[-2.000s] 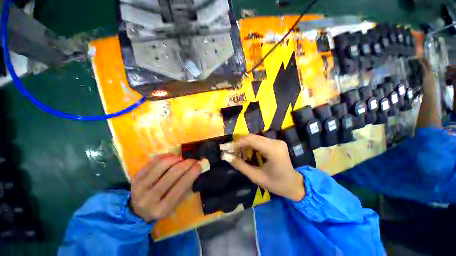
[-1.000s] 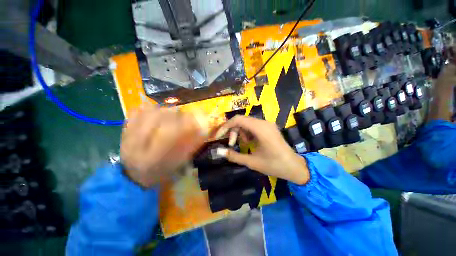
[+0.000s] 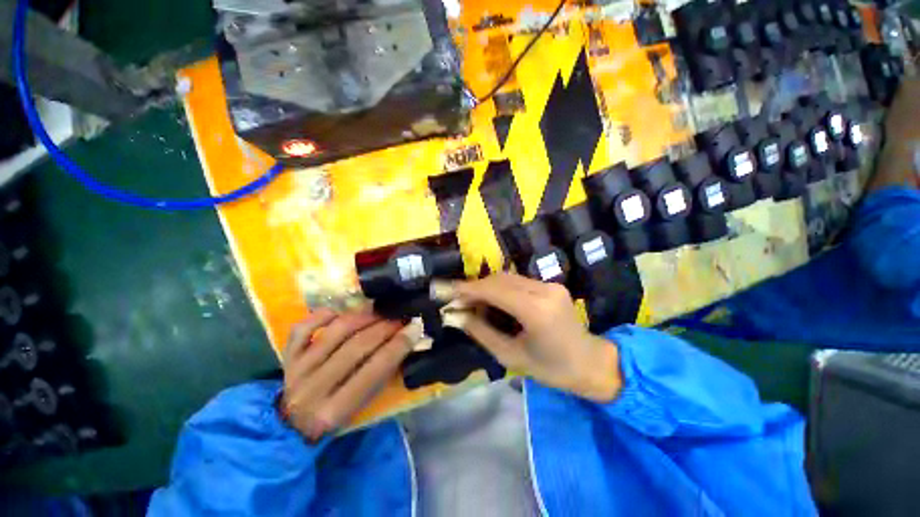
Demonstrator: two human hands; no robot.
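Note:
A black plastic housing lies on the board in front of me, mostly covered by my fingers. My left hand rests its fingertips on the housing's left side. My right hand has its fingertips, with whitish covers, over the housing's middle; whether a small piece is between them I cannot tell. Just beyond lies a housing with a white square at its centre. Another dark housing lies nearer my body.
A metal fixture with a glowing orange light stands beyond the board. A blue hose loops at left. Housings with white squares form rows at right. Another person's blue sleeve is at the right edge. Dark housings lie far left.
A housing with a white square now lies beyond my hands. My left hand, blurred and raised a second ago, is back down on a housing. The view has shifted.

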